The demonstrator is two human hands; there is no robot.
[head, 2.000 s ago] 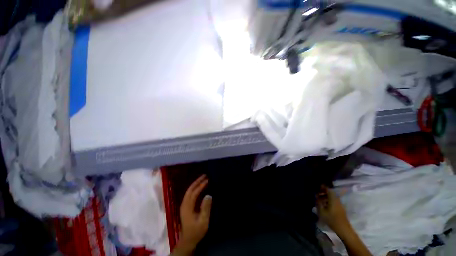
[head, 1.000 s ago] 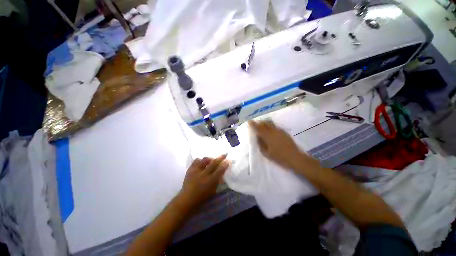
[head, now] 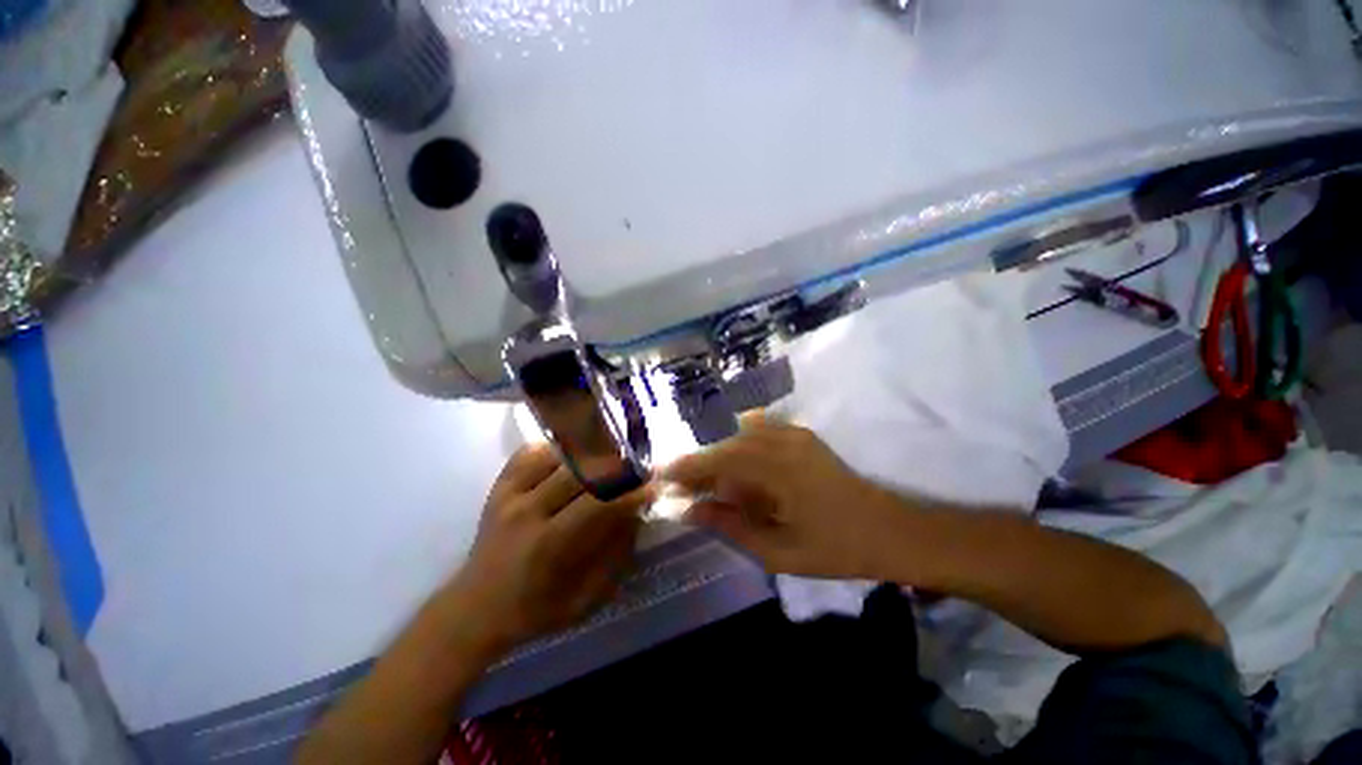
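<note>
The big white sewing machine [head: 717, 165] fills the upper part of the view, with a shiny thread take-up guard [head: 580, 411] on its front. A white garment piece [head: 934, 396] lies under the head and to the right, and hangs over the front edge. My left hand [head: 560, 546] and my right hand [head: 777, 493] meet just in front of the needle area. Their fingertips pinch a small bright part of the white cloth. The guard and glare hide the presser foot and some fingertips.
Thread snips [head: 1120, 298] lie right of the machine head. Scissors with red and green handles [head: 1229, 332] lie at the right edge. A white cloth heap [head: 1165, 546] is at lower right. Blue tape [head: 53, 478] and a plastic-wrapped brown packet [head: 187, 97] are at left.
The view has moved in closer over the machine head. Both hands have come together at the needle area; my right hand has moved left from the cloth's far side to its front edge.
</note>
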